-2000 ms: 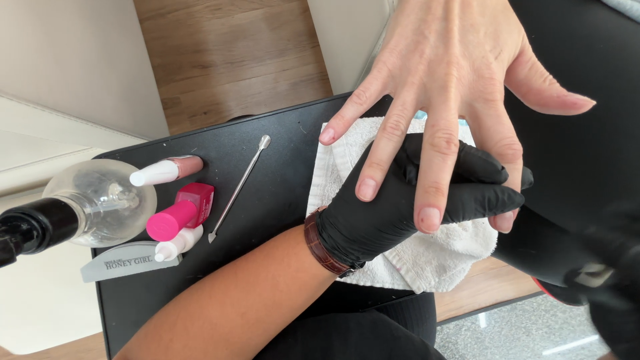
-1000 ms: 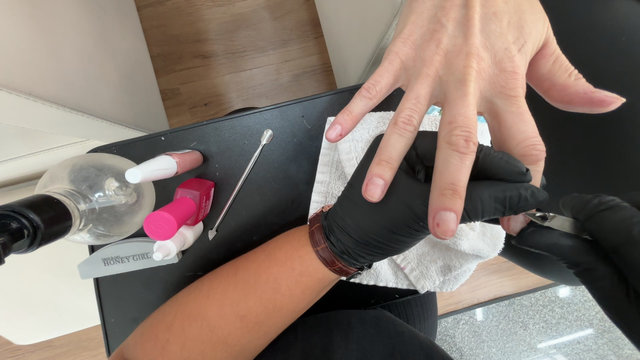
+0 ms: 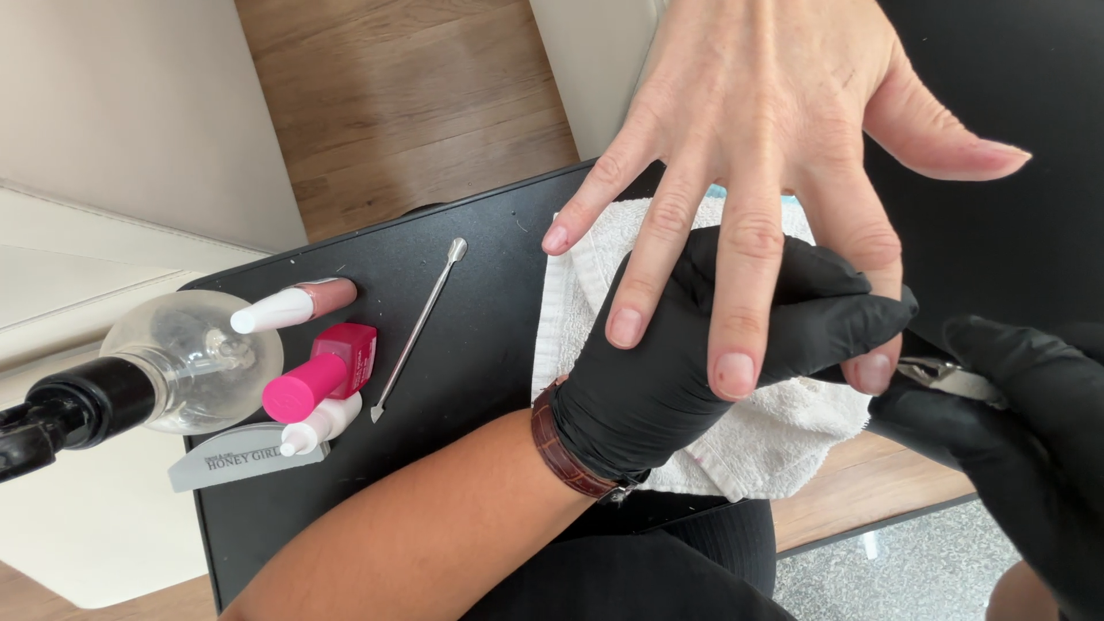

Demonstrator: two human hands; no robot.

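Note:
My left hand (image 3: 664, 362), in a black glove with a brown strap at the wrist, grips the index finger of another person's hand (image 3: 768, 112). That hand is spread palm down above a white towel (image 3: 776, 457). At the right, my right hand (image 3: 1018, 414), also black-gloved, holds metal cuticle nippers (image 3: 953, 379), their tip beside the nail of the gripped finger. A double-ended metal cuticle pusher (image 3: 420, 328) lies on the black table (image 3: 483, 259), left of the towel.
At the table's left stand or lie a clear round pump bottle (image 3: 207, 371), a pink nail polish bottle (image 3: 345, 354), a white-capped polish tube (image 3: 297, 304), a small white bottle (image 3: 323, 423) and a grey nail file (image 3: 246, 457). Pale upholstered furniture (image 3: 129, 112) borders the table.
My right hand, a dark blur at the right edge two seconds ago, has come in with the nippers to the gripped finger. My left hand keeps its hold on that finger.

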